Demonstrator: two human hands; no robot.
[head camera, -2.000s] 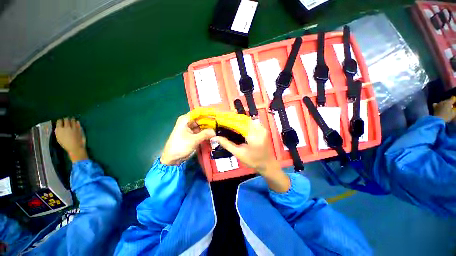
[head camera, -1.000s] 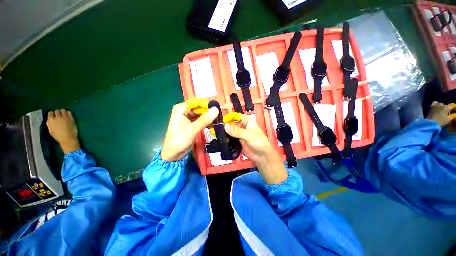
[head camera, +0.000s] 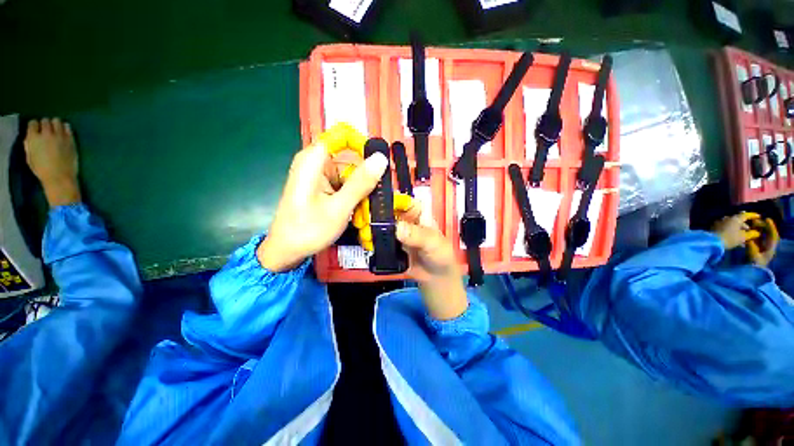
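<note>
My left hand (head camera: 320, 205) and my right hand (head camera: 427, 257), with yellow finger cots, hold a black smartwatch (head camera: 383, 213) upright between them over the tray's near left corner. Its strap end points up between my left thumb and fingers. My right fingers grip it lower down, near the buckle. The red-orange compartment tray (head camera: 313, 113) lies in front of me. Several open smartwatches (head camera: 420, 115) lie across its pockets on white paper slips (head camera: 344, 94). The far left pocket holds only a slip. My hands hide part of the near left pockets.
Clear film (head camera: 662, 122) lies right of the tray. Black boxes (head camera: 341, 16) stand along the far side. A second tray (head camera: 738, 165) is at the right. A neighbour's gloved hands (head camera: 750, 233) are at the right; another person's hand (head camera: 52, 157) is at the left beside a scale (head camera: 12, 209).
The watch has turned from lying across my fingers to standing upright, its strap showing. The view has shifted, so the tray and boxes sit further left and higher.
</note>
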